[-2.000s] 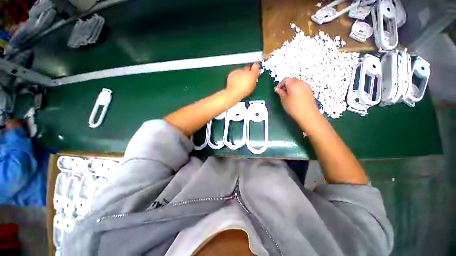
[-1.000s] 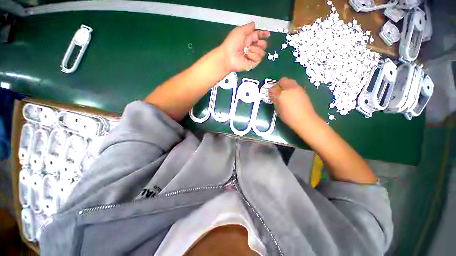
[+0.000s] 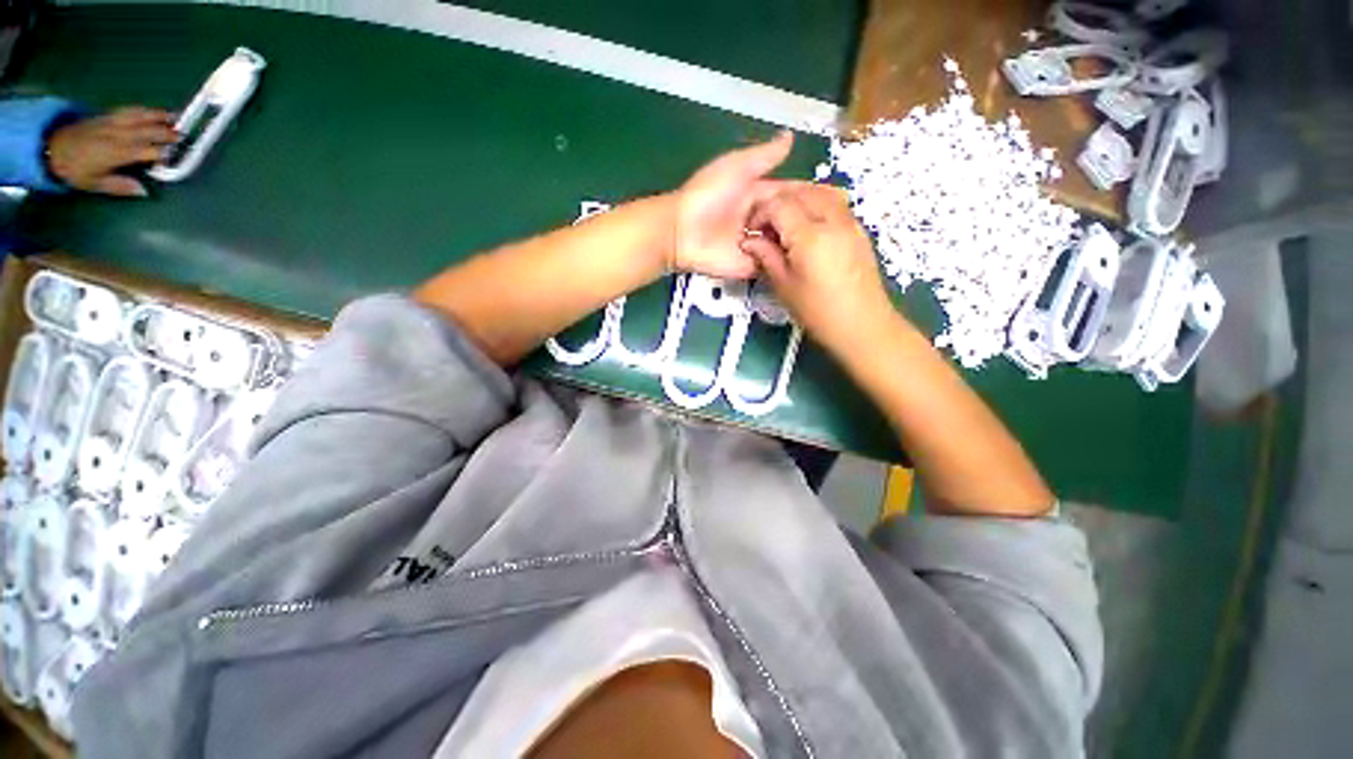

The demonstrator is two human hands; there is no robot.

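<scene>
Several white oval plastic housings [image 3: 692, 356] lie side by side on the green surface in front of me, their upper ends partly hidden under my hands. My left hand [image 3: 724, 211] is palm up with its fingers apart above them; whether small parts lie in the palm is hard to tell. My right hand [image 3: 809, 245] reaches over to the left palm with its fingertips together; anything pinched there is too small to see. A heap of small white plastic parts [image 3: 957, 208] lies just right of my hands, partly on a brown board [image 3: 927, 52].
Stacked housings [image 3: 1143, 312] stand right of the heap, with more loose ones [image 3: 1180, 163] behind. A carton of housings [image 3: 97, 400] is at the lower left. Another person's hand [image 3: 116, 150] touches a single housing [image 3: 211, 116] at the far left. A white stripe [image 3: 594, 57] crosses the surface.
My right hand has moved from the rightmost housing up to my left palm. Another person's hand has come in at the left and reached the single housing. The view has shifted.
</scene>
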